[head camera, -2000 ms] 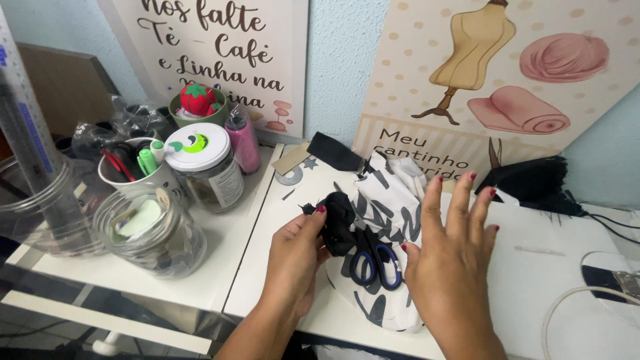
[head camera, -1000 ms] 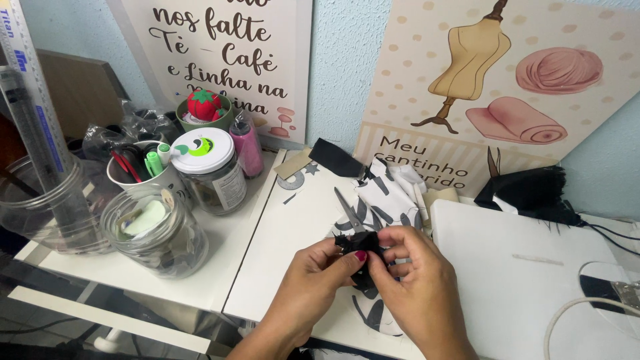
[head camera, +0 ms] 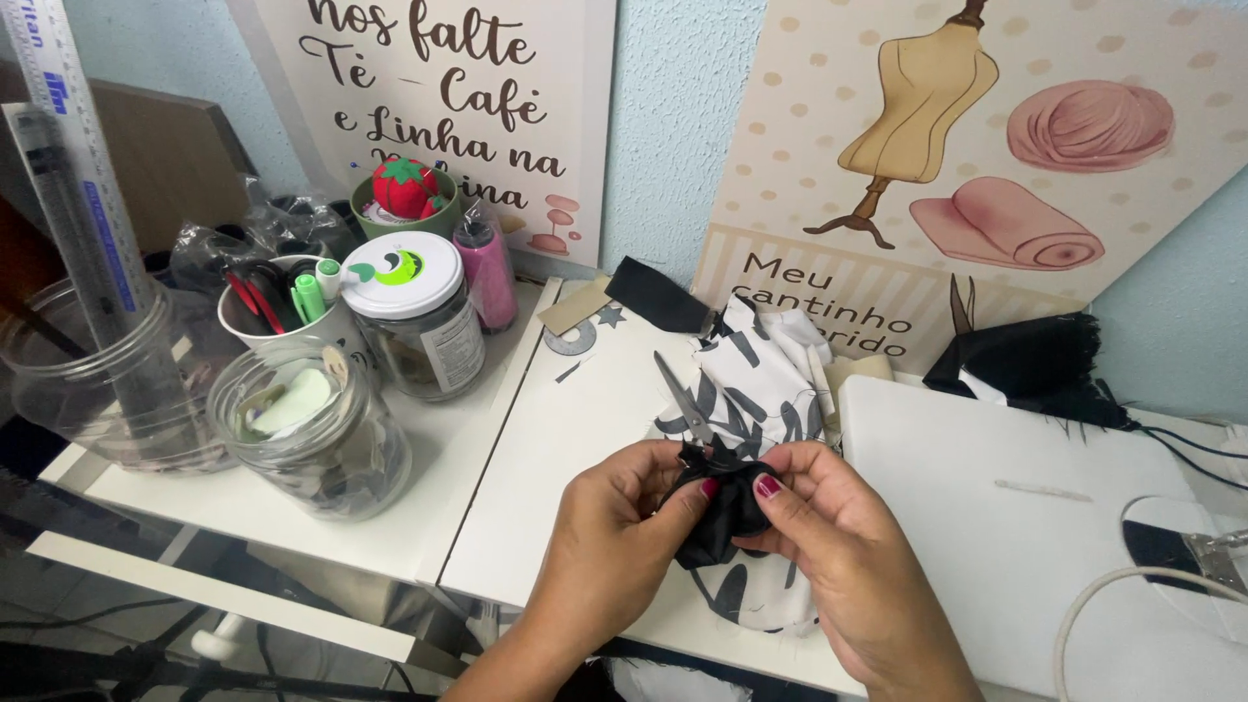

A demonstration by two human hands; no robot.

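Observation:
My left hand (head camera: 624, 531) and my right hand (head camera: 829, 546) pinch a gathered piece of black fabric (head camera: 720, 517) between thumbs and fingers, low in the middle of the head view. Just beyond my fingertips, the blades of a pair of scissors (head camera: 687, 400) point up and to the left. Its blue handles are hidden under the black fabric and my hands. White fabric with dark print (head camera: 746, 390) lies beneath the scissors and the held piece, its lower end showing between my wrists. A black strip (head camera: 658, 295) and a beige scrap (head camera: 575, 307) lie behind it.
At left stand a glass jar (head camera: 322, 468), a white-lidded jar (head camera: 419, 331), a cup of pens and scissors (head camera: 336, 336), a clear container with rulers (head camera: 88, 409) and a tomato pincushion (head camera: 403, 188). A white sewing machine bed (head camera: 975, 507) is at right, with black fabric (head camera: 1033, 370) behind it.
Two seconds ago my right hand was spread apart from the black fabric, which my left hand held; now both hands hold it. The scissors' blue handles, visible then, are now covered.

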